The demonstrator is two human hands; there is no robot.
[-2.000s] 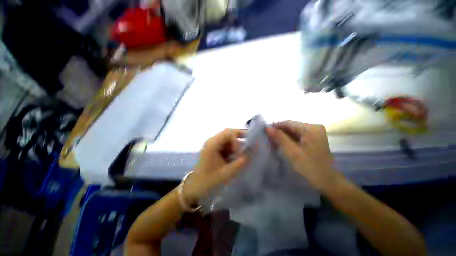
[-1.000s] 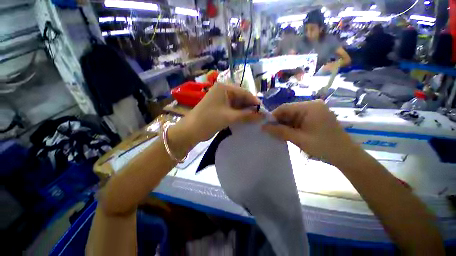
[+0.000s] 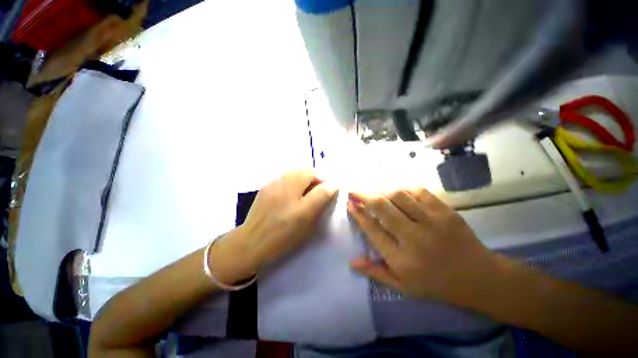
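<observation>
A light grey fabric panel lies over the table's front edge, with a strip of black fabric along its left side. My left hand pinches the top of the grey panel in front of the needle area. My right hand lies on the panel's right edge, fingertips close to my left ones. The fabric edge between them is washed out by glare. The sewing machine head stands just beyond my hands; the needle is hard to make out.
Grey cut panels with dark edges lie at the left. Red-and-yellow scissors and a white pen with a black end lie at the right. A dark grey block sits right of the needle area. A red object is at the top left.
The view has tilted down to the table. My hands have lowered the raised grey panel from in front of me to the machine bed, and my right hand now lies flatter on it.
</observation>
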